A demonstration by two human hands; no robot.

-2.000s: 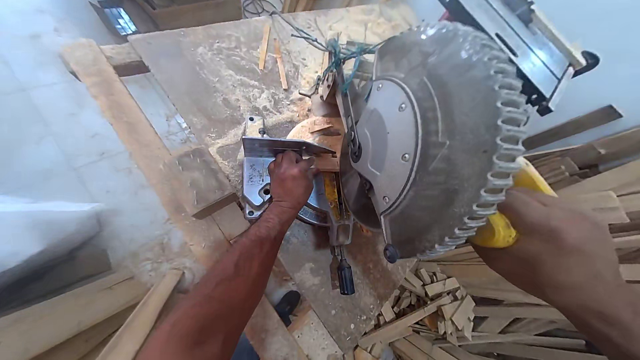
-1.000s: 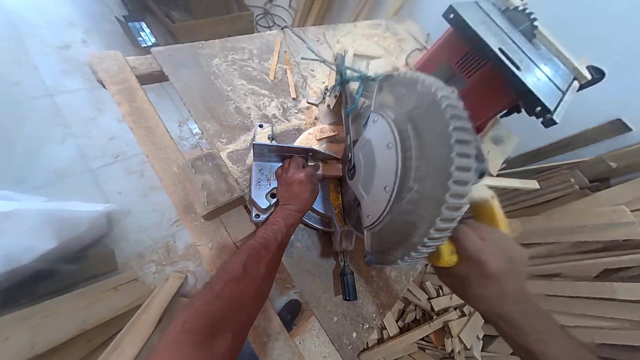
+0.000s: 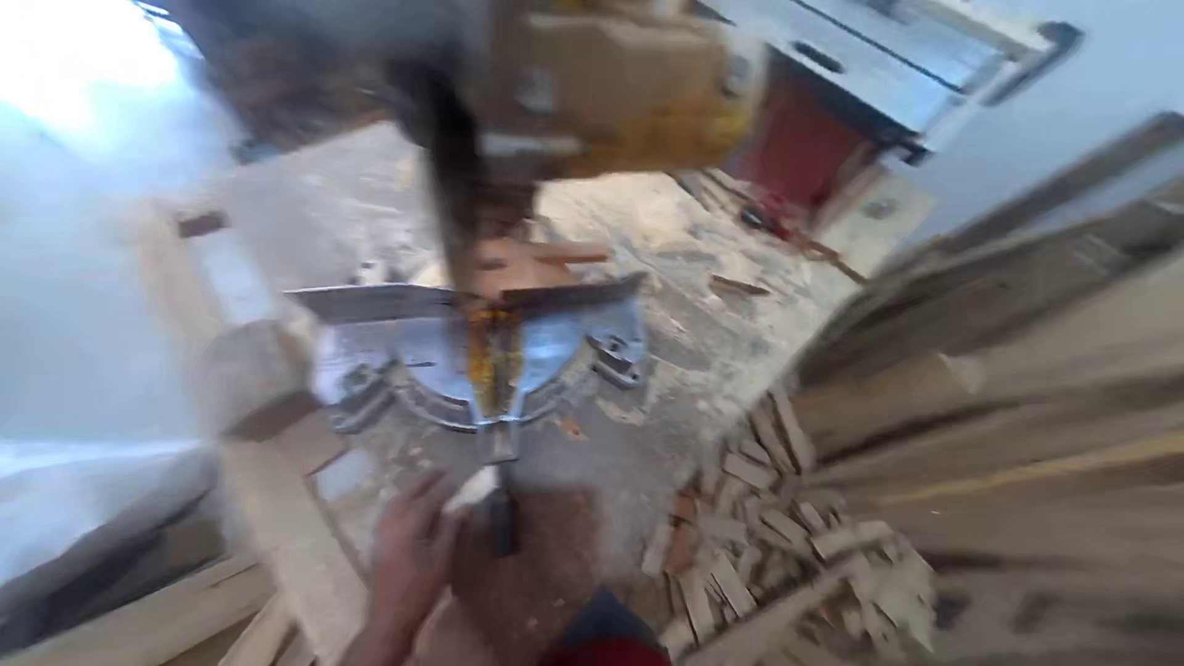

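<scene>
My left hand point(image 3: 412, 550), blurred, is low in the view, left of the miter saw's black front handle point(image 3: 501, 518). Its fingers are closed on a small pale piece, apparently wood point(image 3: 475, 488). A blurred skin-toned shape lies just below it; whether that is my right hand is unclear. The saw's silver base point(image 3: 546, 356) and yellow slot insert point(image 3: 495, 361) are uncovered in front of the metal fence point(image 3: 370, 301). Above them the yellow saw head point(image 3: 629, 92) is raised and smeared by motion. Behind the fence sits reddish wood point(image 3: 523, 268).
Sawdust point(image 3: 629, 217) covers the bench behind the saw. A red table saw point(image 3: 805, 139) stands at the back right. Wood offcuts point(image 3: 740, 555) are heaped at lower right, beside long boards point(image 3: 1017, 416). A long plank point(image 3: 277, 546) runs along the left.
My left hand has left the fence and come down toward the front handle. The saw head, earlier gripped by my right hand, now shows at the top. The view has shifted strongly.
</scene>
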